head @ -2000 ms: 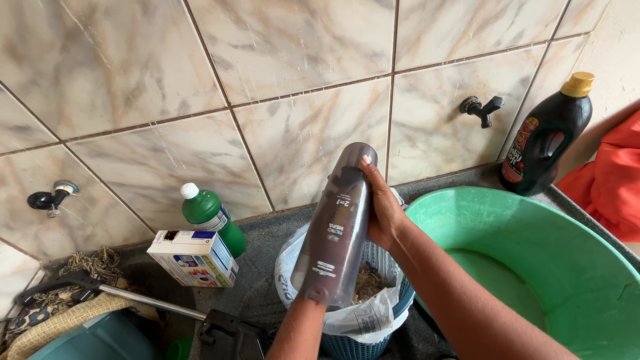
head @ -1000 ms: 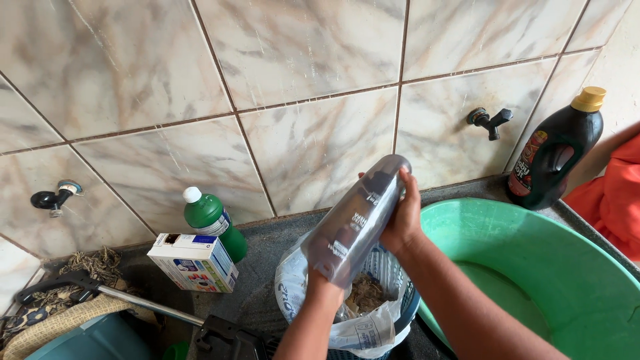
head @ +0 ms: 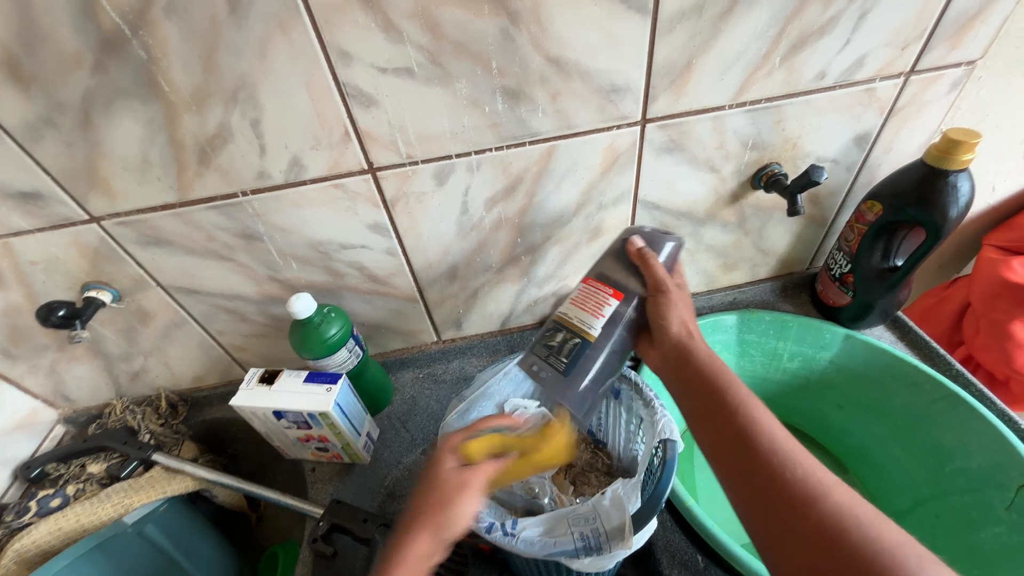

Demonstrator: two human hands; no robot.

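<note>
My right hand grips the upper part of a translucent dark plastic bottle, tilted with its lower left end over a bin. A label with writing and a red band faces up. My left hand, blurred by motion, holds a yellow object, perhaps a cloth or a sponge, just below the bottle's low end. Beneath both is a blue basket-like bin lined with a white plastic bag, with brown fibrous waste inside.
A green basin stands right of the bin. Left are a green bottle, a cardboard box and a metal-handled tool. Two taps stick out of the tiled wall. A dark softener bottle stands beside red fabric.
The dark bottle has turned so that another label shows. My left hand has let go of the bottle's lower end and now holds the yellow object.
</note>
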